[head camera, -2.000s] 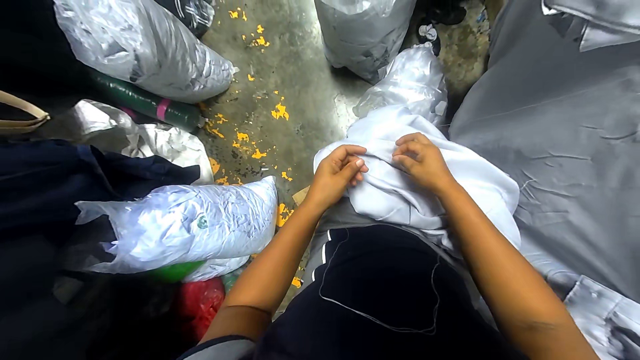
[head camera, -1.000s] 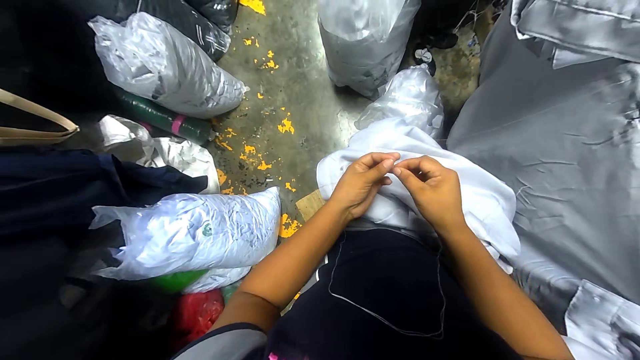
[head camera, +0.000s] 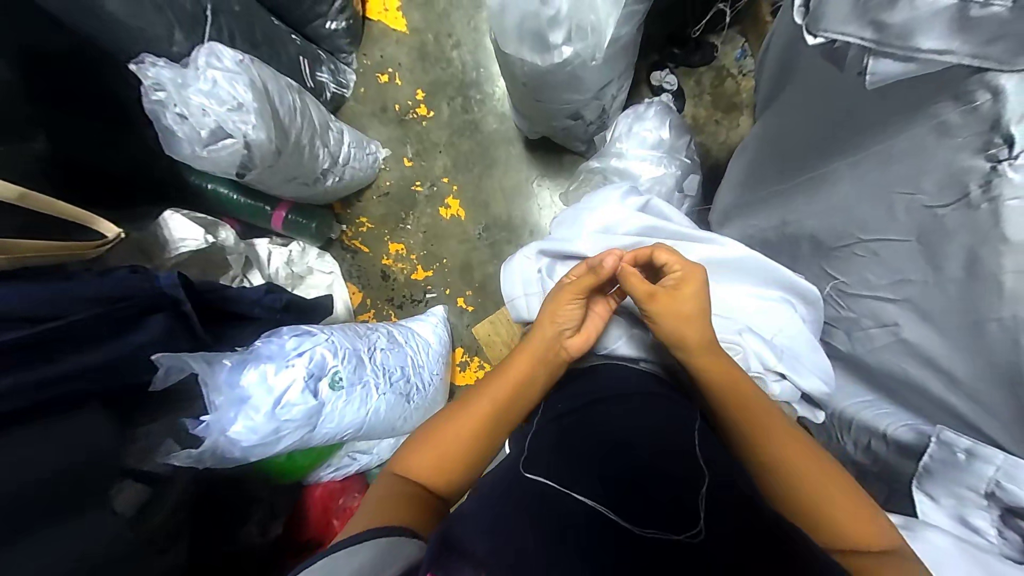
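Note:
My left hand (head camera: 582, 302) and my right hand (head camera: 670, 298) meet at the fingertips above a bundle of white fabric (head camera: 760, 280). Thumb and forefinger of each hand are pinched together, and what lies between them is too small to make out. A thin white thread (head camera: 592, 504) hangs in a loop over the dark clothing on my lap; its upper ends run up toward my hands. The white fabric is heaped in front of my body, just beyond and under both hands.
Grey fabric (head camera: 896, 232) covers the right side. Filled plastic bags stand ahead (head camera: 568, 72) and lie at left (head camera: 272, 120), with a bag of white material (head camera: 344, 384) nearer. Dark blue cloth (head camera: 144, 320) lies at far left. The concrete floor (head camera: 472, 160) has yellow paint patches.
My hands, apart two seconds ago over the white fabric, have come together at the fingertips. The thread loop still hangs over the dark clothing.

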